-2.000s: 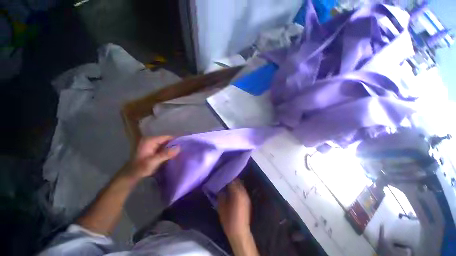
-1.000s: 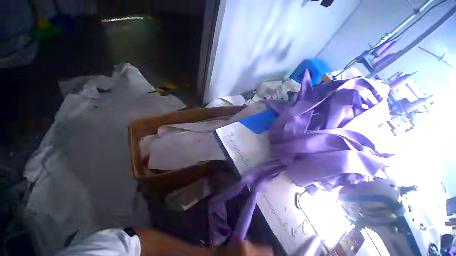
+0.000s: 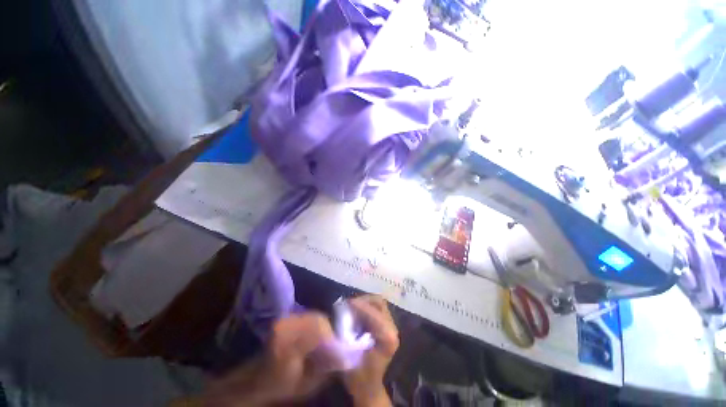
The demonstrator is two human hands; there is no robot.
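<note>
Long purple fabric strips (image 3: pixel 338 131) lie heaped on the white machine table (image 3: pixel 318 250). One strip (image 3: pixel 269 274) runs from the heap over the table's front edge down to my hands. My left hand (image 3: pixel 294 350) and my right hand (image 3: pixel 376 338) are close together just in front of that edge. They pinch a small, bright, whitish-purple end of fabric (image 3: pixel 344 342) between them. The hands are blurred, so the exact finger grip is unclear.
A sewing machine (image 3: pixel 549 226) with a lit blue display stands at the right. A phone (image 3: pixel 454 238) and scissors with red and yellow handles (image 3: pixel 521 314) lie near it. A brown box (image 3: pixel 76 278) with pale pieces (image 3: pixel 159 266) is at the left. Purple thread cones (image 3: pixel 667 91) stand behind.
The view has swung right, showing the scissors and the machine's display. My hands have come together at the table's front edge, with the fabric end between them; a second ago only one hand clearly showed.
</note>
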